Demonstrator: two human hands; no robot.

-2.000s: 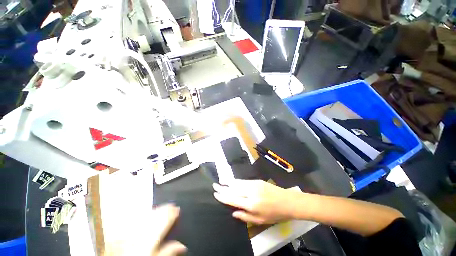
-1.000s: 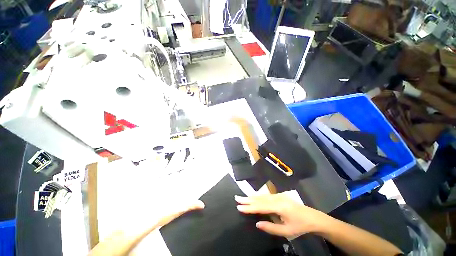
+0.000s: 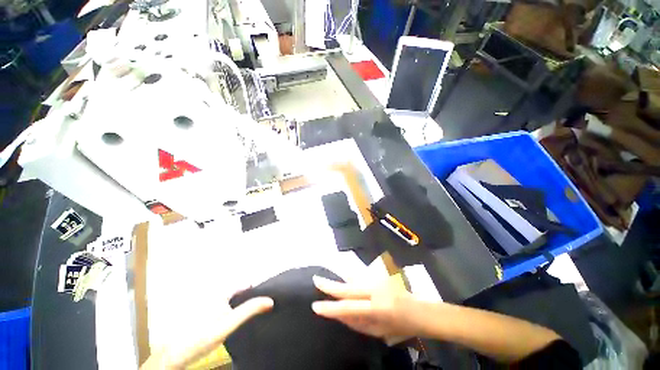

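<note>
A black fabric panel (image 3: 297,340) lies over the front of the white template (image 3: 195,274), its far edge curved up. My left hand (image 3: 210,336) is at the panel's left edge, its thumb on the fabric; the hand is overexposed and its grip is unclear. My right hand (image 3: 369,307) rests on the panel's right side with fingers spread over it. The white machine head (image 3: 145,144) stands behind the template. A small dark rectangle (image 3: 258,218) shows below it.
Black-and-white labels (image 3: 85,274) lie fanned at the left. Small black pieces (image 3: 339,213) and an orange-and-black tool (image 3: 396,227) lie right of the template. A blue bin (image 3: 499,144) holds grey, white and black pieces. A control panel (image 3: 418,76) stands behind.
The black panel was flat under the head, then was drawn back towards me. Now its far edge is bent up, and both hands have shifted slightly with it.
</note>
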